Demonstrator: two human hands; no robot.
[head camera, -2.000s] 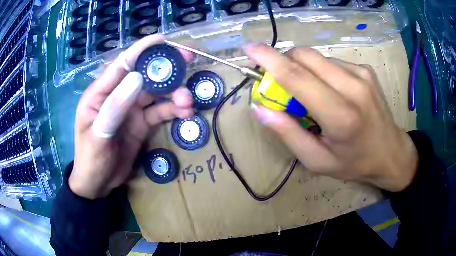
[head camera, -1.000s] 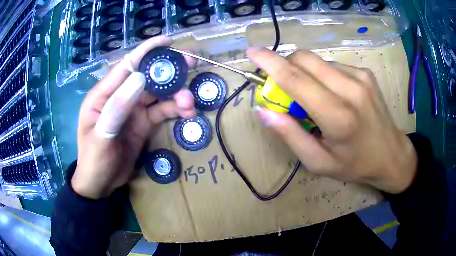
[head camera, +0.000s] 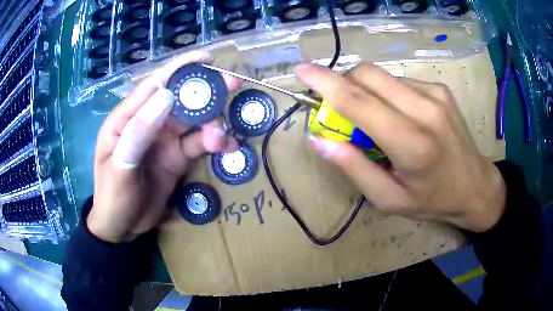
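Note:
My left hand (head camera: 142, 143), with whitish finger cots, holds a black wheel (head camera: 197, 94) with a silver-white centre and a ring of pale dots. My right hand (head camera: 406, 140) grips the yellow handle (head camera: 329, 121) with a blue band. Its thin silver rod (head camera: 258, 81) reaches left to the held wheel's upper edge; whether the tip touches is unclear. Three loose wheels lie on the cardboard below and right of the held one: one upper (head camera: 252, 112), one middle (head camera: 234, 163), one lower left (head camera: 199, 203).
The brown cardboard (head camera: 303, 267) has handwriting, and a black cord (head camera: 276, 188) loops across it. A clear blister tray (head camera: 267, 39) of black wheels is behind. More trays (head camera: 27, 140) stand at left. Purple-handled pliers (head camera: 526, 109) lie at right.
The wheel in my left hand has moved slightly down and turned, its face now more towards the camera. My right hand and the rod have shifted down very slightly.

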